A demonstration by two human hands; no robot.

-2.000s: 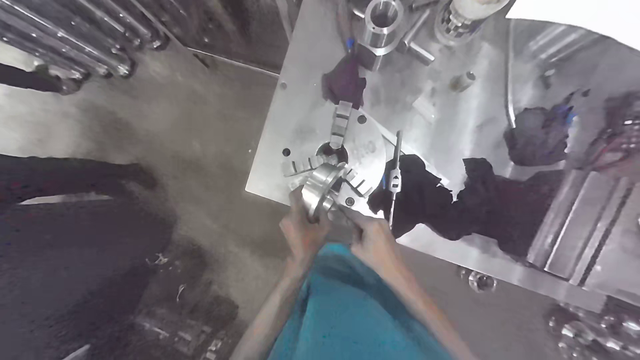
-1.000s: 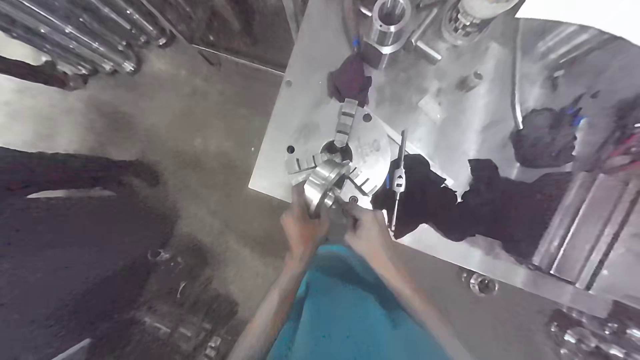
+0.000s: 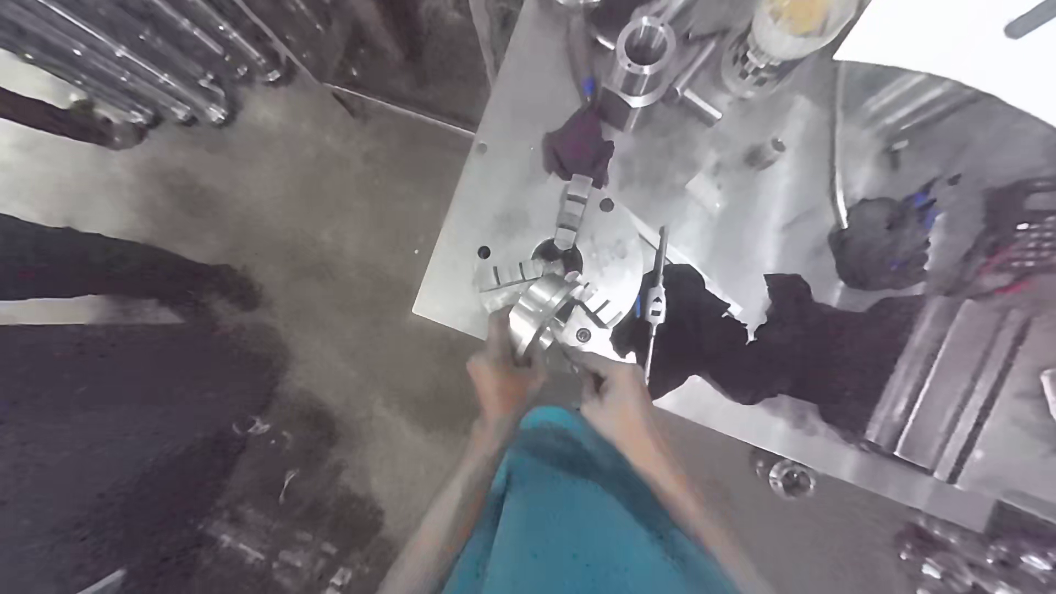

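Observation:
A shiny round metal workpiece (image 3: 538, 310) is tilted over the near side of a three-jaw chuck (image 3: 612, 252) at the table's near left corner. My left hand (image 3: 502, 375) grips it from the left and below. My right hand (image 3: 612, 388) is at its lower right, fingers curled; what lies between those fingers is too small to tell. One stepped chuck jaw (image 3: 572, 213) points away from me and another (image 3: 511, 275) points left. Right of the chuck, a tap wrench (image 3: 656, 305) lies partly on a dark cloth (image 3: 701, 338).
A metal ring part (image 3: 646, 49), a short rod (image 3: 700, 103) and a purple rag (image 3: 580, 147) lie farther back on the metal table (image 3: 462, 247). A thick metal block (image 3: 949, 388) stands at right. Long metal bars (image 3: 124, 58) are at upper left. Another ring (image 3: 792, 478) sits below the table edge.

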